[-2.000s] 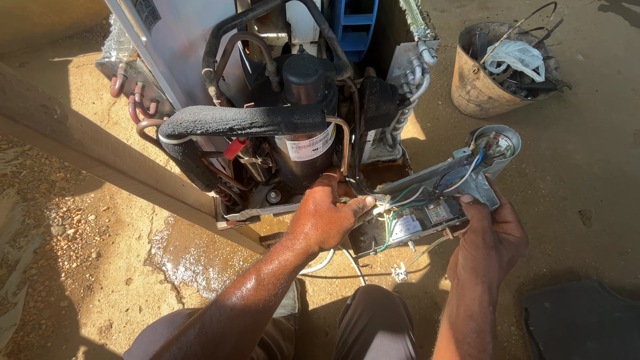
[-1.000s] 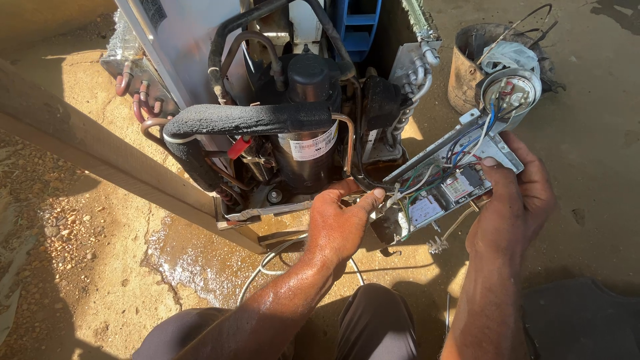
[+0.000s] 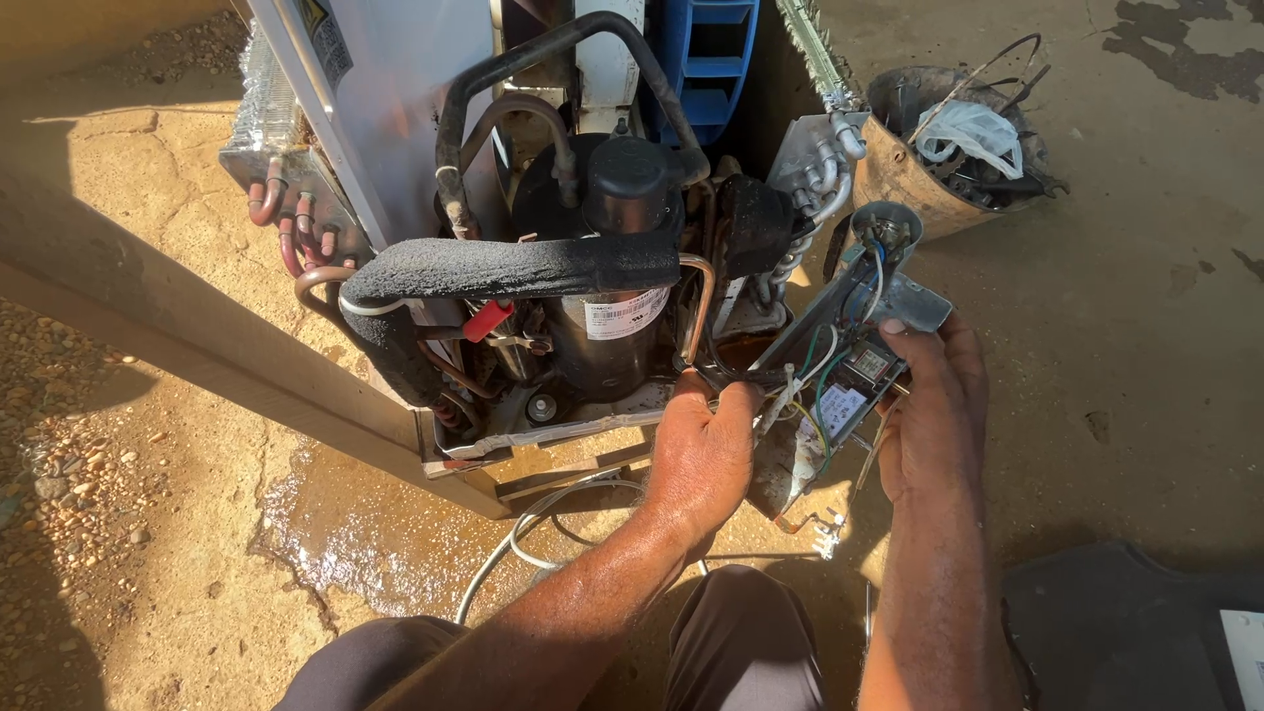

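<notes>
My right hand grips the side of a metal electrical control box with wires, a relay-like part and a capacitor clamped at its upper end. My left hand is at the front edge of an opened air conditioner's base pan, its fingers closed near dark wires that run toward the box; what they pinch is mostly hidden. Behind the left hand stands a black compressor bearing a label. A foam-insulated pipe crosses in front of it, and a thin copper tube bends down just above my left fingers.
A blue fan wheel is at the back. Coils with copper bends stand at left, aluminium ones at right. A rusty bucket holds a plastic bag and scrap. A metal beam, a white cable and a dark panel lie around.
One second ago the control box was tilted up with the capacitor's end raised; my right hand has since turned and lowered it. My left hand stays by the base pan's edge.
</notes>
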